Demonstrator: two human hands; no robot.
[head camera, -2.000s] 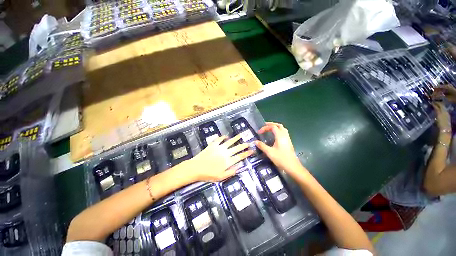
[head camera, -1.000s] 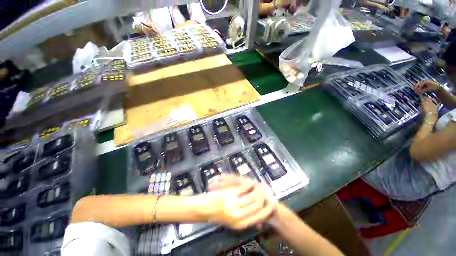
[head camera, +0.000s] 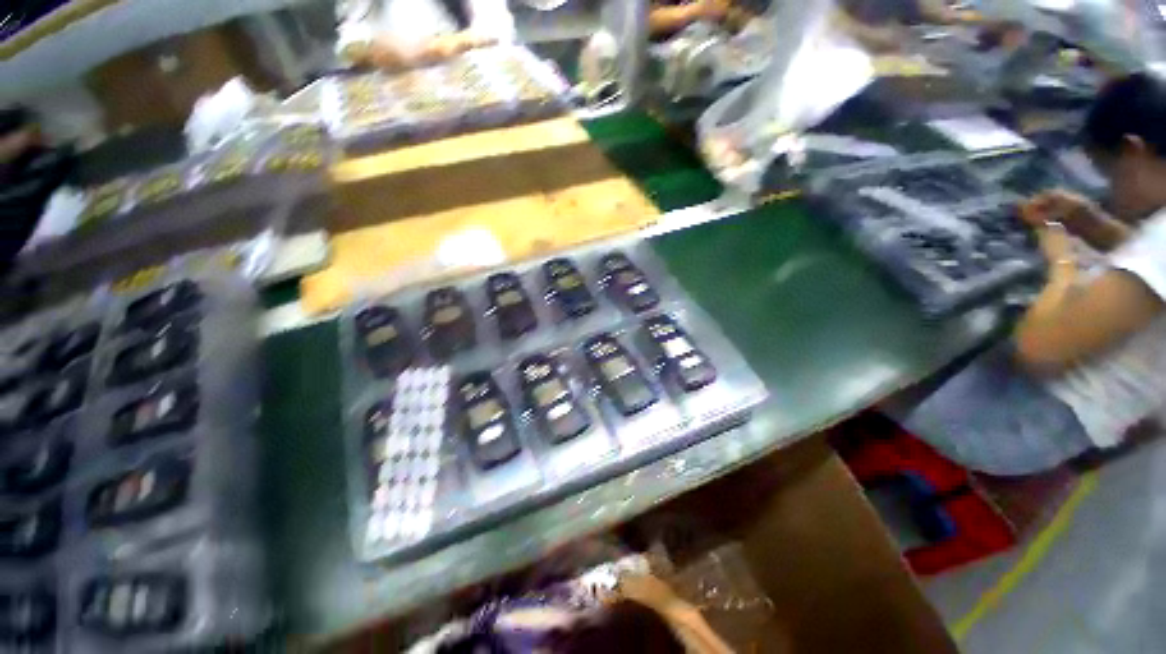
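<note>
A clear blister tray (head camera: 731, 411) lies on the green bench in front of me, with black device housings (head camera: 552, 399) in two rows of pockets. Pale rectangles and small marks show on their faces. A sheet of small silver-white stickers (head camera: 412, 447) lies over the tray's left end and partly covers a housing. What seems to be my right hand (head camera: 646, 590) is low at the bottom edge, blurred, below the bench edge near my lap; its fingers and anything in them cannot be made out. My left hand is not visible.
A neighbouring tray of black units (head camera: 134, 492) is at left. A plywood board (head camera: 512, 217) lies behind the work tray, with yellow-marked trays (head camera: 441, 96) beyond. At right are stacked trays (head camera: 921, 230), a seated person (head camera: 1087, 307) and a red item (head camera: 953, 505). A brown surface (head camera: 793, 537) is below the bench.
Both hands were over the tray, then came together at its front edge. Now they have left the tray; one shows low at the bottom. The view has shifted and blurred.
</note>
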